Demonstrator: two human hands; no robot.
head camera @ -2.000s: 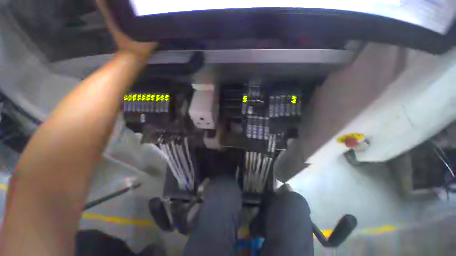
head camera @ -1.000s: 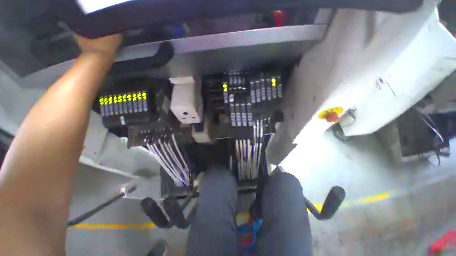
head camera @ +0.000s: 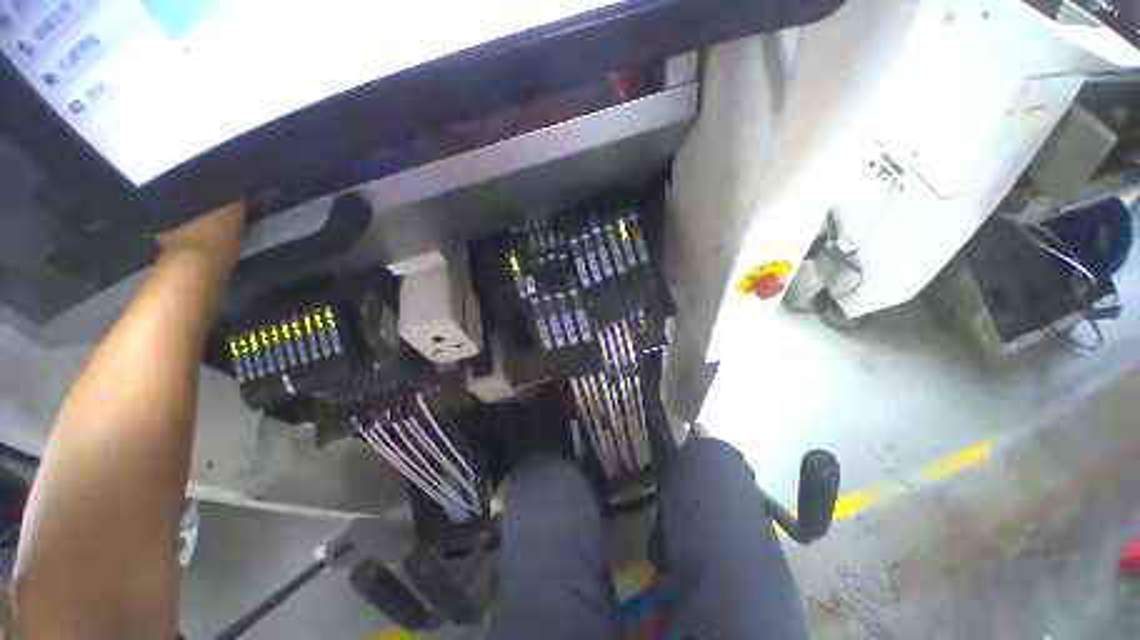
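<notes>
The black-framed touchscreen point(head camera: 413, 78) crosses the top left of the view, tilted, with a white page and blue menu text at its left. My left forearm rises along the left side. Only the wrist and a little of my left hand point(head camera: 206, 228) show at the screen's lower left edge; the fingers are hidden behind the frame. My right hand is not in view. Below the screen are two banks of tape feeders point(head camera: 288, 344) with yellow-green lights, and pale component tapes point(head camera: 425, 456) hang from them.
A white box-like part point(head camera: 438, 313) stands between the feeder banks. A red emergency stop button point(head camera: 765, 283) on yellow is on the white side panel. A black handle point(head camera: 818, 490) stands right of my knees. Dark equipment with cables point(head camera: 1019, 281) lies at right. Yellow lines mark the floor.
The view has turned and shifted, so the screen now slopes and shows more of its white page and menu. My left hand stays at the screen's lower left edge.
</notes>
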